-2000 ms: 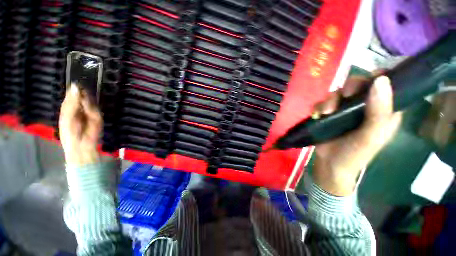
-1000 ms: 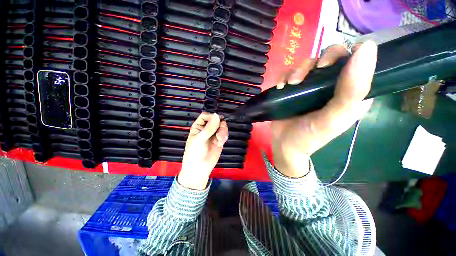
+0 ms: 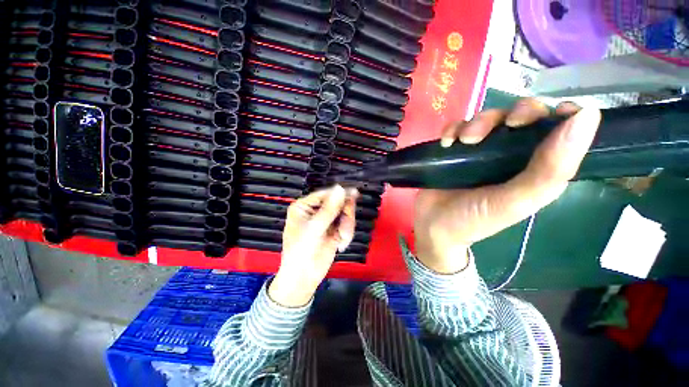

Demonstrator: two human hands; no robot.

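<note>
Black plastic housings [image 3: 185, 159] lie side by side in long rows on a red cover [image 3: 446, 68]. My right hand [image 3: 506, 174] is closed around a thick dark electric screwdriver [image 3: 453, 162], whose narrow nose points left over the rightmost row. My left hand [image 3: 317, 234] is at the tip of the tool, thumb and fingers pinched together over the housings. Whatever is between those fingertips is too small or hidden to tell. A black rounded tray [image 3: 80, 148] with a pale rim and glittering specks lies on the housings at the left.
Blue plastic crates [image 3: 170, 321] stand below the bench's front edge. On the right are a green surface [image 3: 563, 242] with white paper [image 3: 634, 242] and a thin white cable. A purple fan base [image 3: 563, 30] is at the upper right. A white fan [image 3: 540, 340] is below right.
My left hand has left the tray and moved right to the rightmost housings. The screwdriver nose has come to its fingertips. Over the last second both have shifted only slightly.
</note>
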